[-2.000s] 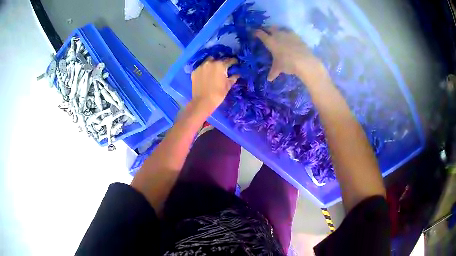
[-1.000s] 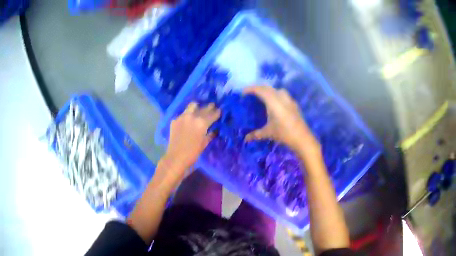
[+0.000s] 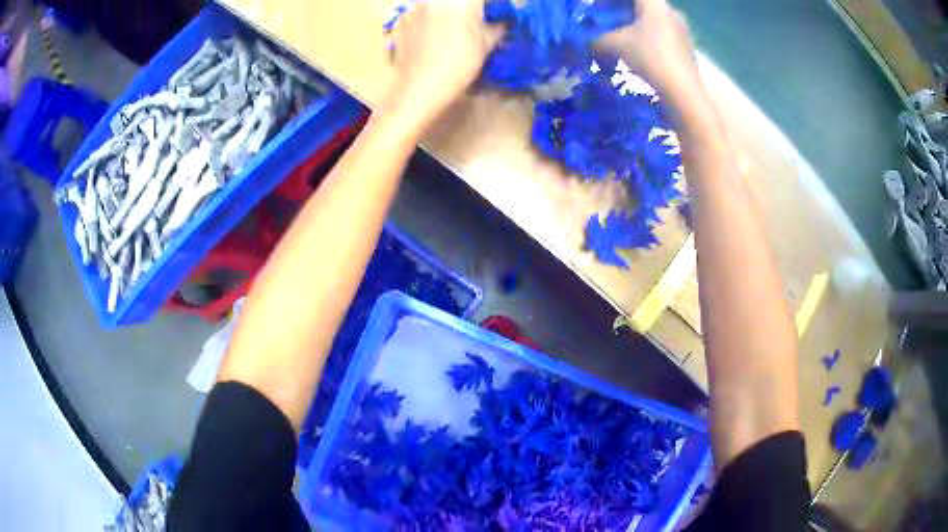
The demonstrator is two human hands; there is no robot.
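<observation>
My left hand (image 3: 442,47) and my right hand (image 3: 653,44) are at the top of the view over the cardboard-covered bench (image 3: 489,140). A clump of bright blue spiky pieces (image 3: 551,40) is between them, with the fingers of both hands against its sides. The fingertips are partly hidden by the pieces. A heap of the same spiky pieces (image 3: 603,130) lies on the bench just below the clump. The large blue bin (image 3: 541,364), lined in white and holding many spiky pieces, stands low in front of me.
A blue bin of grey limb-like parts (image 3: 172,156) sits on a red stool (image 3: 234,255) at left. Yellow tape (image 3: 660,296) crosses the bench. Rounded blue parts (image 3: 876,390) lie at lower right. A green conveyor belt (image 3: 774,68) runs behind the bench, with grey parts at far right.
The view has turned from the large bin to the bench. Both hands have moved out of the bin to above the bench, with a clump of blue spiky pieces between them.
</observation>
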